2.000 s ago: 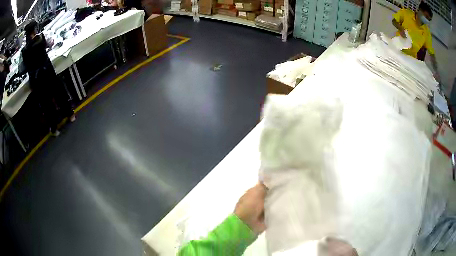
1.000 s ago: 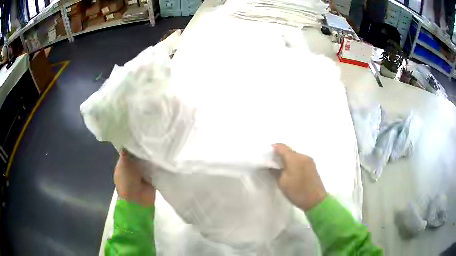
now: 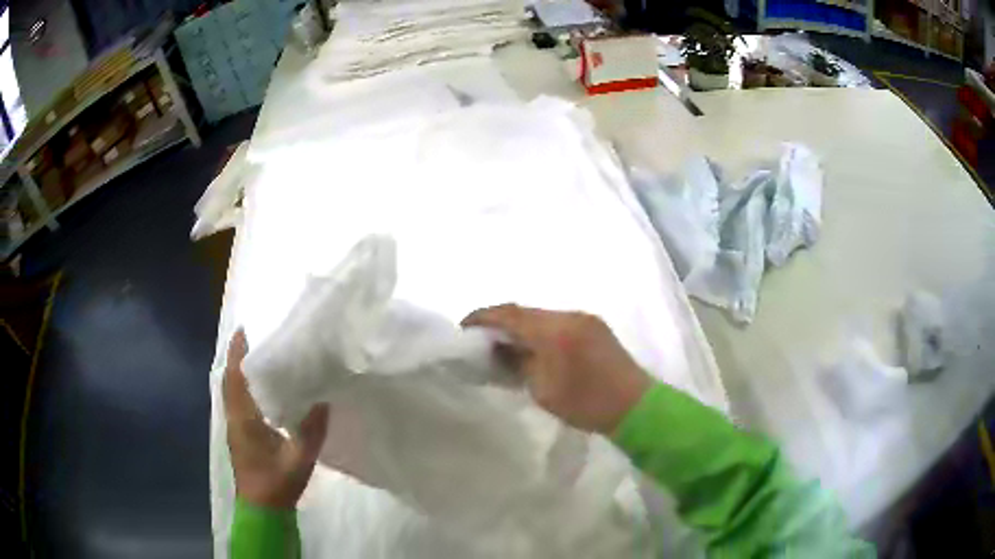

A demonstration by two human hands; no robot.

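A crumpled white cloth piece (image 3: 338,328) is bunched over the near part of the large white stack (image 3: 491,207). My right hand (image 3: 567,366) is closed on the right part of its upper edge. My left hand (image 3: 267,431) is at the cloth's left side, with fingers and thumb spread apart and the cloth's edge between them. The cloth hangs down from my hands towards the lower edge of the picture, thin and wrinkled.
Pale blue cloth (image 3: 747,224) lies heaped right of the stack, with small white wads (image 3: 922,333) further right. Beyond are a red-and-white box (image 3: 619,63), potted plants (image 3: 707,60) and a far white stack (image 3: 420,38). A carton with white cloth (image 3: 224,197) stands left.
The view has turned right. The cloth is gathered into a smaller bunch, no longer held out wide at the left. My left hand has opened its fingers.
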